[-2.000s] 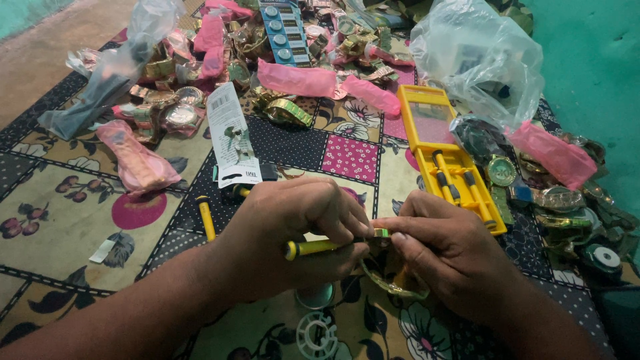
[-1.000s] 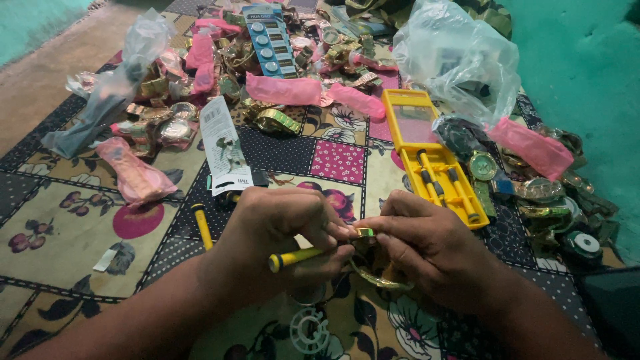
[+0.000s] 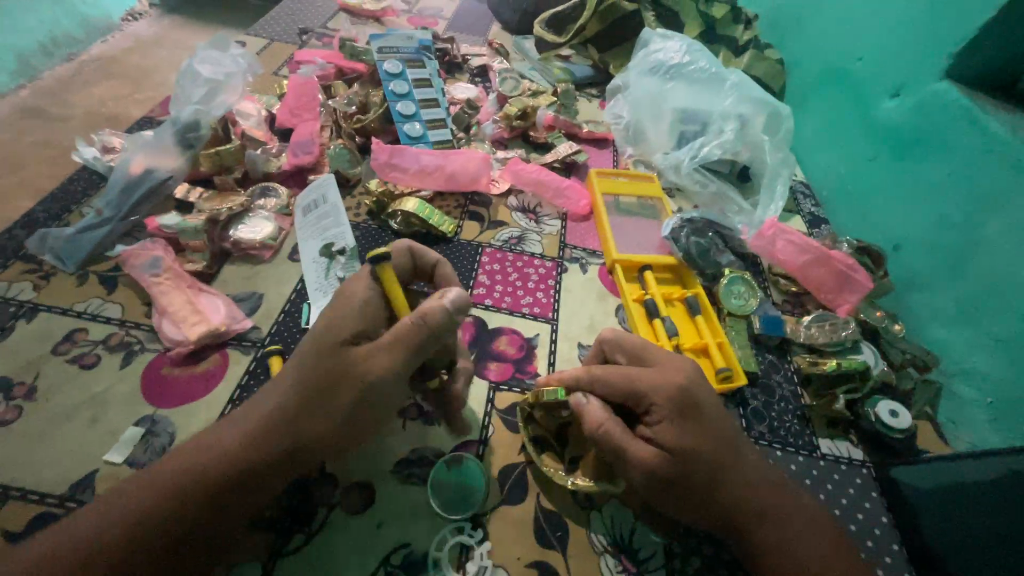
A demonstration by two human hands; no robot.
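Between its thumb and fingers my left hand (image 3: 400, 336) holds a small yellow screwdriver (image 3: 390, 284), its black-ringed cap end up; its tip is hidden. My right hand (image 3: 652, 416) pinches a gold-coloured metal watch (image 3: 548, 394) by its band, the loop hanging below the fingers. The two hands are apart. A round clear disc (image 3: 457, 486) lies below and between them, with a white plastic ring (image 3: 460, 550) nearer me. Beyond my right hand lies an open yellow plastic case (image 3: 724, 352) with several small screwdrivers (image 3: 660, 308) in it. Another yellow handle (image 3: 274, 360) shows beside my left forearm.
Wrapped and loose watches (image 3: 256, 228) are heaped at the far side and right. A blue card of button cells (image 3: 412, 92), a white printed card (image 3: 324, 240), pink sleeves (image 3: 432, 166) and clear plastic bags (image 3: 700, 120) lie among them. A green wall (image 3: 888, 200) bounds the right.
My left hand has drawn away from the watch, and the screwdriver, earlier held nearly level at the watch, is now tilted up. My right hand still holds the watch.
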